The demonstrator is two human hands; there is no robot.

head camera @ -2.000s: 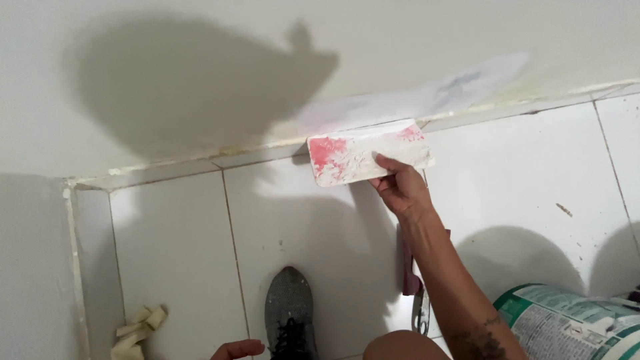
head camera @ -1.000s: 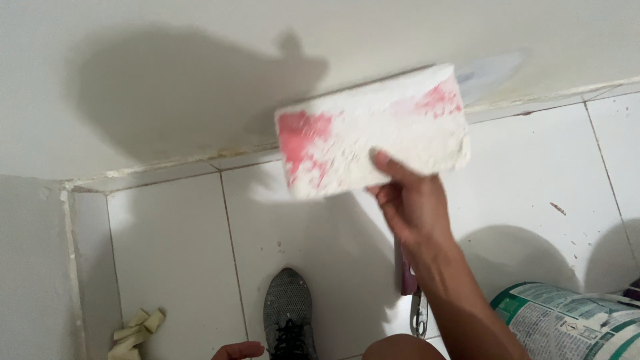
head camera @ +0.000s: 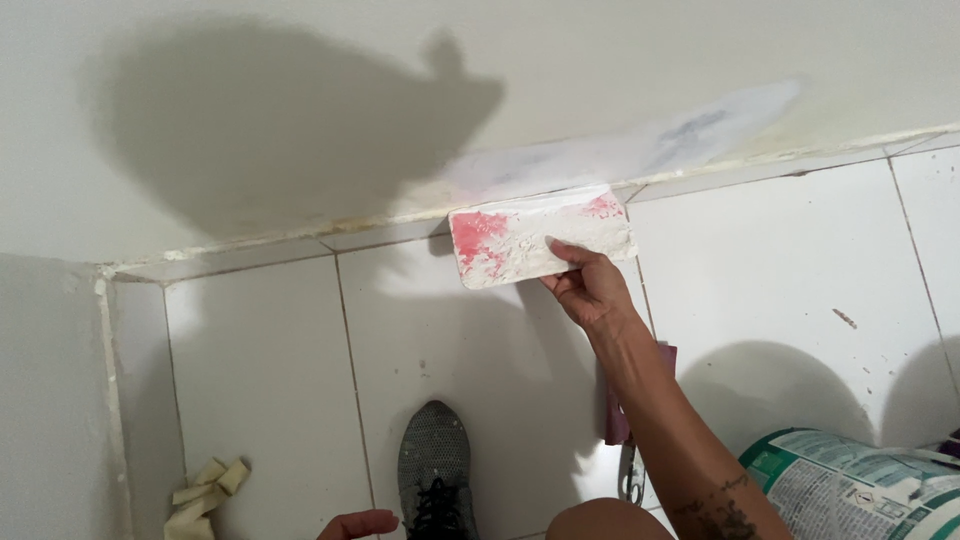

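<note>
My right hand [head camera: 589,285] grips a wide plastic putty spreader [head camera: 536,240], red under a crust of white filler, thumb on top and fingers beneath. The spreader's far edge, coated with wet white filler, lies against the foot of the wall [head camera: 675,60], by the top of the tiled skirting [head camera: 720,180]. Beyond it, a whitish filled patch [head camera: 555,161] with grey smudges runs along the wall. My left hand [head camera: 360,523] shows only in part at the bottom edge, beside the shoe; nothing is seen in it, and the rest is out of view.
A grey mesh shoe [head camera: 435,465] stands on the white floor tiles [head camera: 262,375]. Crumpled masking tape [head camera: 202,499] lies at lower left, near the wall corner. Right of my forearm are a dark red item [head camera: 616,412], scissors [head camera: 632,480] and a green and white bucket [head camera: 847,480].
One second ago the spreader was raised nearer the camera, its face tilted to view; now it is lowered back against the wall's foot. My left hand stays at the bottom edge.
</note>
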